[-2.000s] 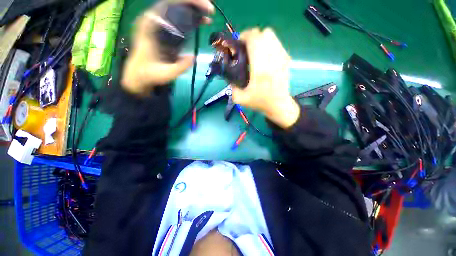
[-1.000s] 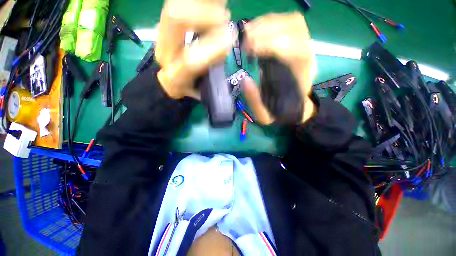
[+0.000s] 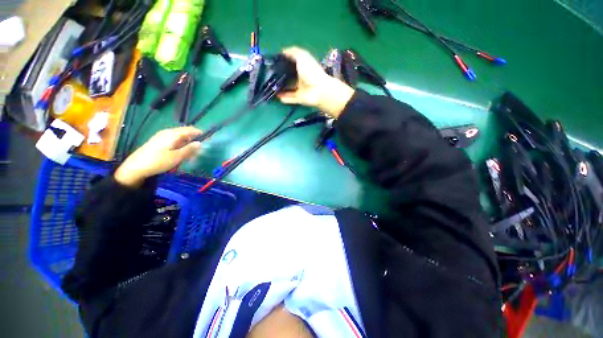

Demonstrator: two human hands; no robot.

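My right hand (image 3: 309, 80) is closed around a black battery clamp (image 3: 283, 71) at the upper middle of the green mat. Black cable leads (image 3: 241, 111) run from it down-left to my left hand (image 3: 162, 152), whose fingers are around them near the mat's front edge. Red and blue terminal ends (image 3: 215, 177) show at the mat's front edge. Other black clamps (image 3: 178, 92) lie left of the held one, and more lie just right of my right hand. The clamp's jaws are hidden by my fingers.
A large pile of clamp leads (image 3: 535, 171) lies at the right. A bright green packet (image 3: 173, 33), a yellow-orange tape roll (image 3: 71, 100) and an orange-brown board (image 3: 116, 125) are at the left. A blue basket (image 3: 49, 224) is below left, a red bin (image 3: 522, 310) below right.
My left hand has moved down-left from the clamps to the leads. My right hand has moved left with a clamp. The view has shifted, and leads now stretch between the hands.
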